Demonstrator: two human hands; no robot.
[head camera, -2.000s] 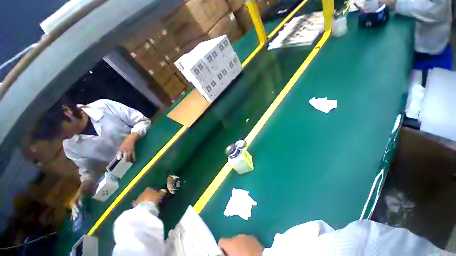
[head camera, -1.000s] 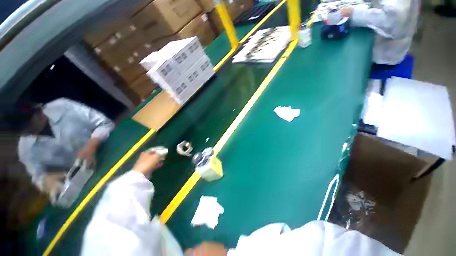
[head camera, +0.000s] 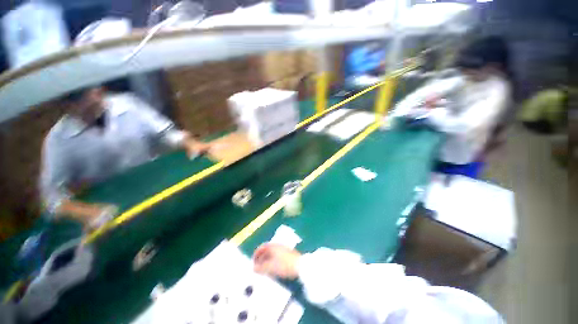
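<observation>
The picture is blurred. A white sheet (head camera: 209, 272) with several dark round watch dials (head camera: 248, 290) fills the bottom centre. My right hand (head camera: 277, 261) is at the sheet's upper right edge, fingers curled; whether it grips the sheet is unclear. A white cloth (head camera: 286, 235) lies just beyond this hand. My left hand is not in view. One closed watch (head camera: 241, 197) lies on the dark belt, and another ring-like closed watch (head camera: 144, 255) lies nearer on the belt.
A bottle (head camera: 292, 204) stands by the near yellow rail (head camera: 336, 158). Another white cloth (head camera: 364, 173) lies on the green bench. White stacked boxes (head camera: 269, 117) stand across the belt. One person (head camera: 114, 136) is opposite, another (head camera: 475, 107) farther right. A white box (head camera: 63, 269) is lower left.
The view has swung up and left. The sheet with dials has come into view. My left hand has left the picture; a second closed watch now shows on the belt. The person opposite has spread their arms.
</observation>
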